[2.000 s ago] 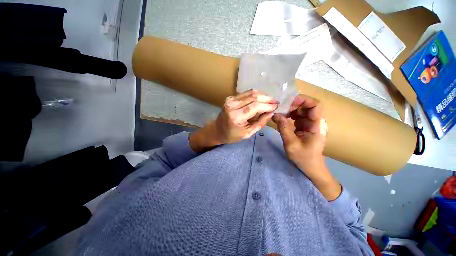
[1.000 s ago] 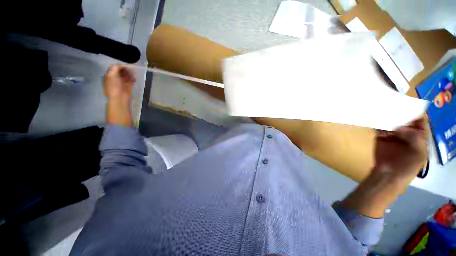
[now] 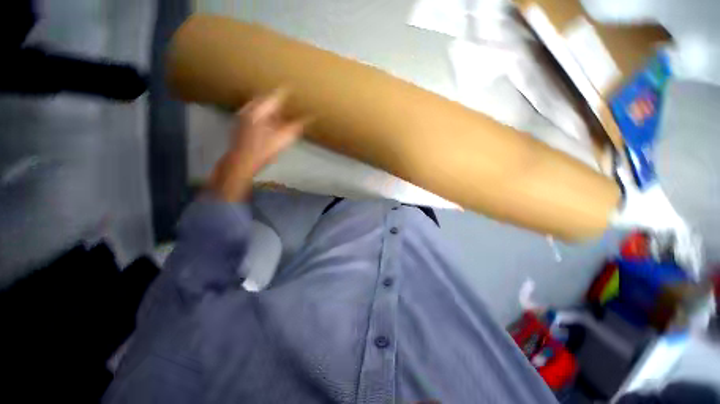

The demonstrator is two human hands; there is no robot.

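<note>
A brown kraft card roll point(image 3: 395, 126) lies across the pale table near its front edge. My left hand point(image 3: 264, 130) is blurred at the near side of the roll's left part; its fingers look apart and I see nothing in it. Whether it touches the roll I cannot tell. My right hand is not in view. A white paper piece point(image 3: 418, 195) shows below the roll at the table's front edge, partly hidden by the roll. More white paper pieces point(image 3: 489, 67) lie behind the roll.
Brown card point(image 3: 631, 49) and a blue book point(image 3: 638, 106) lie at the back right. Black cloth point(image 3: 71, 316) is at the left. A white rim point(image 3: 264, 256) is left of my body. Red and blue items point(image 3: 553, 359) stand low at the right.
My left hand has come right to the roll. My right hand has left the picture. The large white piece is no longer held up over the roll. The view has shifted.
</note>
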